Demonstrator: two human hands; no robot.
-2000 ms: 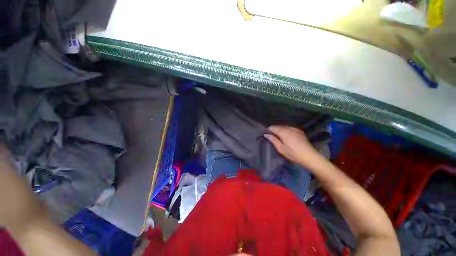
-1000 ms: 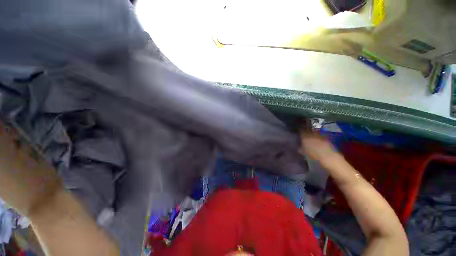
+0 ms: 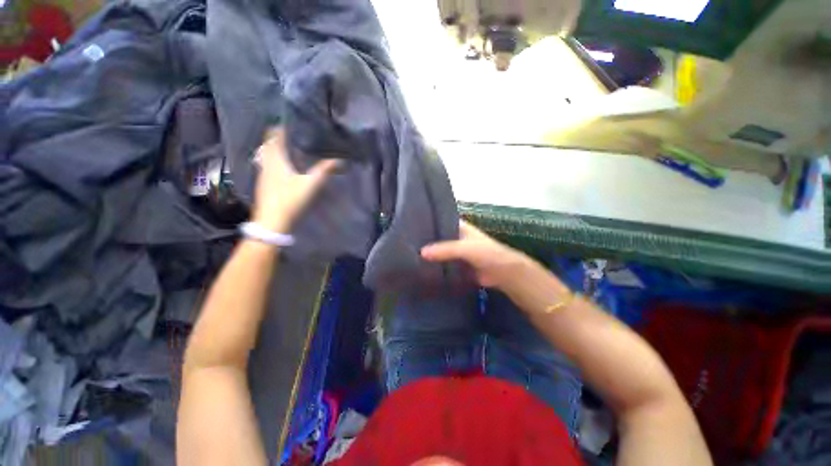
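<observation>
A grey garment point(image 3: 355, 100) lies over the left end of the white table and hangs down at its front edge. My right hand point(image 3: 469, 255) grips the cloth's right edge between thumb and fingers, just in front of the table edge. My left hand point(image 3: 290, 187) lies on the garment at left with thumb and fingers spread. Whether it grips any cloth cannot be told.
A garment pile point(image 3: 82, 136) fills the left. The sewing machine point(image 3: 765, 82) stands at the upper right, with green-blue snips point(image 3: 690, 167) and a second blue-green item point(image 3: 799, 182) by it. A red basket point(image 3: 711, 364) is below the table at right. The table edge point(image 3: 638, 238) is green.
My left hand has come from the lower left onto the garment. My right hand has moved left and holds the cloth edge. The garment has been drawn up from the lap onto the table's left end.
</observation>
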